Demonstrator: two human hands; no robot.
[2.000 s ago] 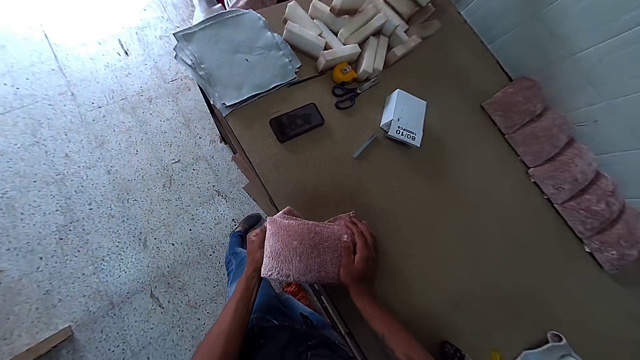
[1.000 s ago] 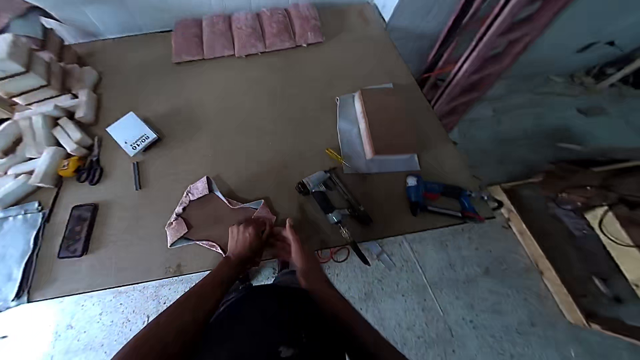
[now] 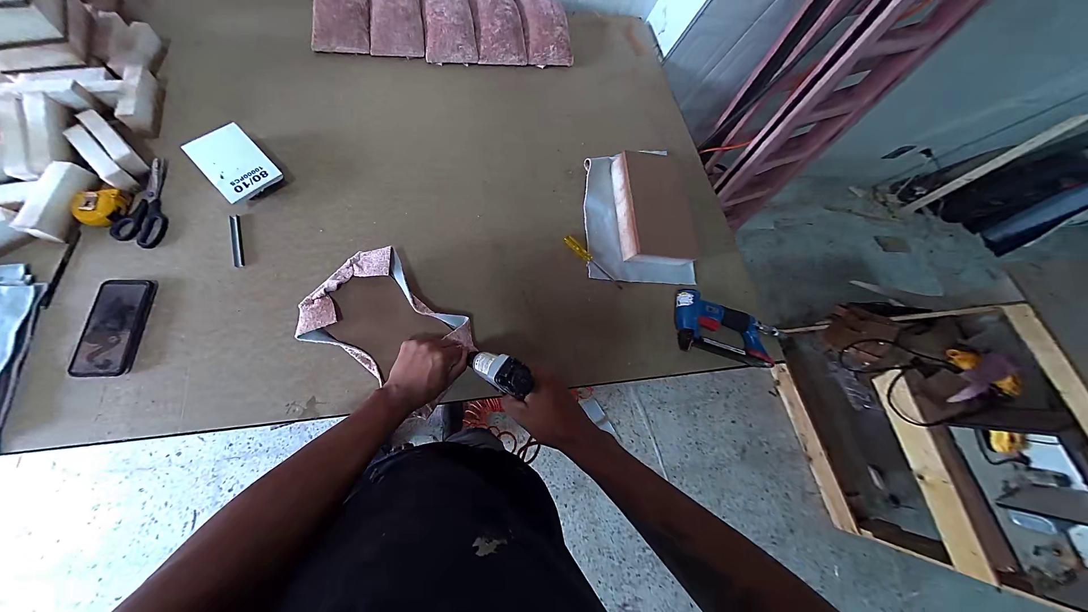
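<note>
A brown board with pink fabric folded over its edges [image 3: 371, 302] lies near the table's front edge. My left hand [image 3: 425, 371] presses its right corner, with the fingers closed on the fabric there. In my right hand [image 3: 548, 408] is a pneumatic stapler [image 3: 503, 372], dark and silver, its nose against that corner beside my left fingers. The staples under the nose are hidden. A blue staple gun [image 3: 722, 327] lies at the table's right edge. Farther back sits a padded brown board [image 3: 659, 206] on grey fabric [image 3: 602, 217], beside a yellow-handled screwdriver [image 3: 578, 248].
A phone [image 3: 113, 328], scissors [image 3: 150, 212], a yellow tape measure [image 3: 100, 206], a white box [image 3: 231, 161] and a staple strip [image 3: 236, 240] lie to the left near foam blocks [image 3: 51, 200]. A pink channelled cushion [image 3: 449, 32] is at the back; a wooden frame [image 3: 926, 476] stands right of the table.
My right hand has taken hold of the stapler that lay on the table a second ago. My left hand stays at the fabric corner. The view swung strongly after the earliest frame.
</note>
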